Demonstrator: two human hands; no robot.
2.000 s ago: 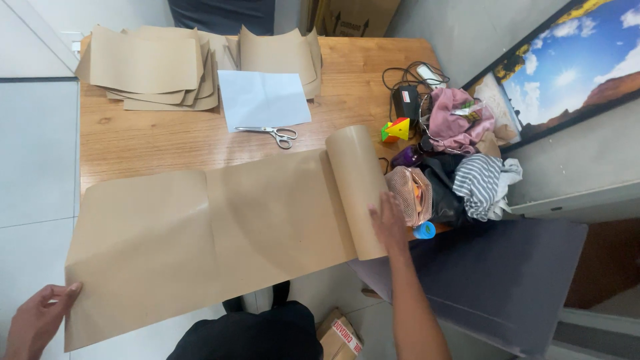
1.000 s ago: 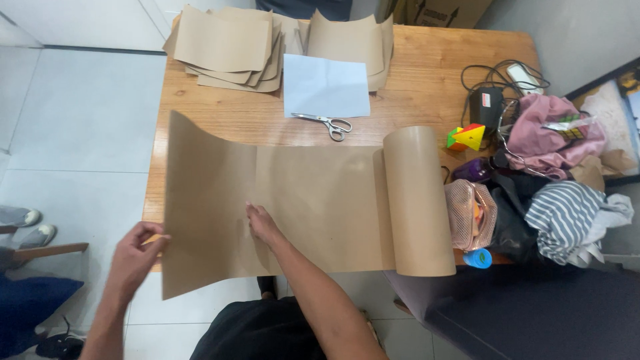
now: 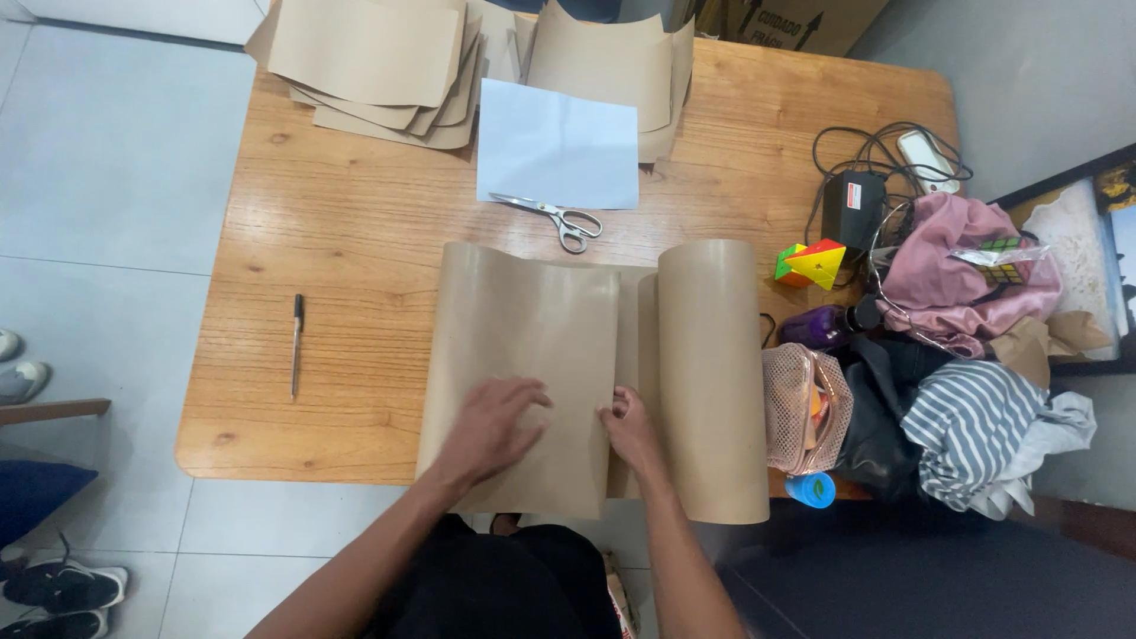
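Observation:
A length of brown kraft paper (image 3: pixel 532 328) is folded over on itself, its loose edge lying just left of the paper roll (image 3: pixel 710 382). My left hand (image 3: pixel 501 426) is over the folded layer with its fingers apart, holding nothing. At the loose edge, my right hand (image 3: pixel 628 422) pinches the paper between thumb and fingers. Metal scissors (image 3: pixel 559 217) lie partly on a white sheet (image 3: pixel 559 146) beyond the paper. Stacks of cut kraft sheets (image 3: pixel 373 53) sit at the far side, and a pen (image 3: pixel 296 346) rests to the left.
On the right of the wooden table (image 3: pixel 355 213) are a black power adapter (image 3: pixel 852 209), a twisty puzzle (image 3: pixel 810 264), a purple bottle (image 3: pixel 816 327), a mesh pouch (image 3: pixel 803 408), a blue lid (image 3: pixel 810 489) and heaped cloths (image 3: pixel 976 408). The roll overhangs the table's near edge.
The paper's left end, stretched flat to the left before, is now folded over toward the roll. Both hands have moved right relative to the table, and the pen has come into view.

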